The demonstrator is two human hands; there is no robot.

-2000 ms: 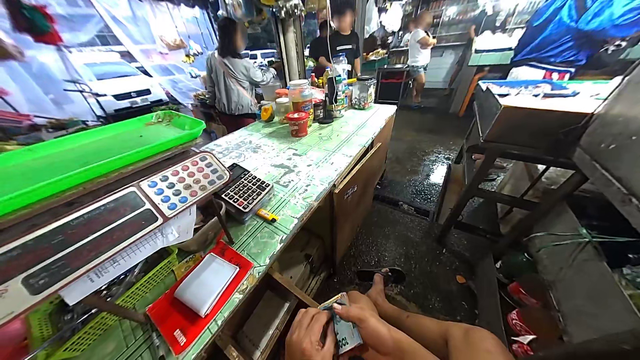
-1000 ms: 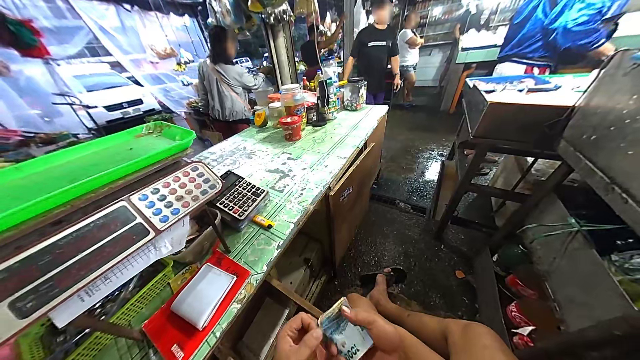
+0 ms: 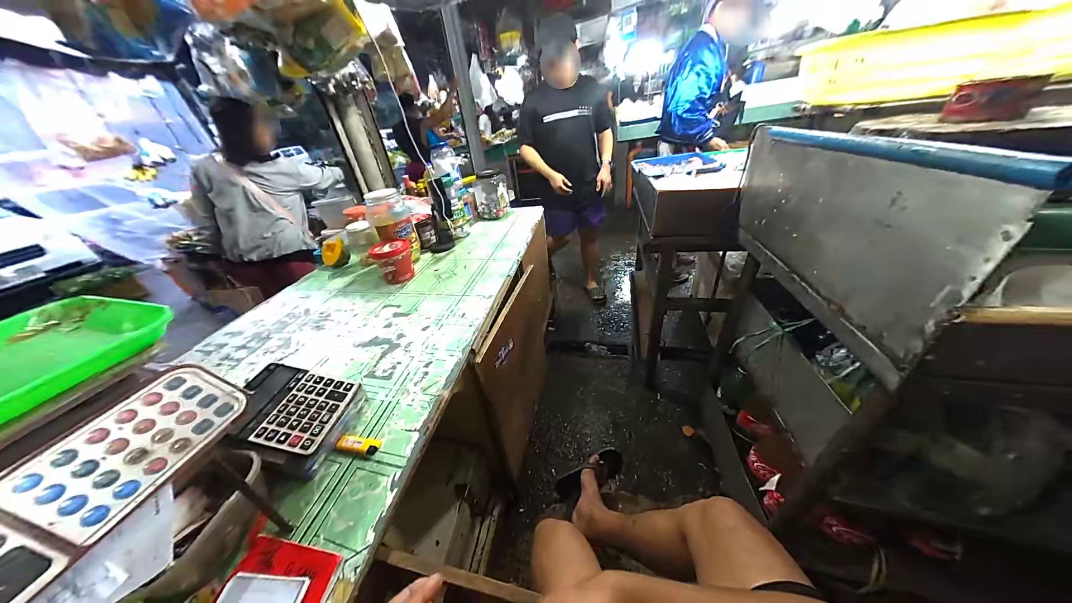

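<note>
A few fingertips of my left hand [image 3: 419,589] show at the bottom edge, beside the rim of the open wooden drawer [image 3: 461,578]; the rest of that hand is cut off. My right hand is out of view. On the worn green counter [image 3: 377,335] lie a desk calculator [image 3: 306,414] and a yellow lighter [image 3: 358,445]. A red booklet [image 3: 314,557] with a white-topped item [image 3: 264,589] on it is at the lower left. The keypad of a weighing scale [image 3: 126,452] is left of the calculator.
Jars and a red tub [image 3: 392,261] stand at the counter's far end. A person in black [image 3: 569,142] stands in the wet aisle. Another person [image 3: 251,201] is beyond the counter. A metal-sided stand [image 3: 871,243] is at right, a green tray [image 3: 79,352] at left.
The banknotes held in both hands earlier are out of sight, and the right hand has left the view. The person in black has come nearer along the aisle. The view has shifted right.
</note>
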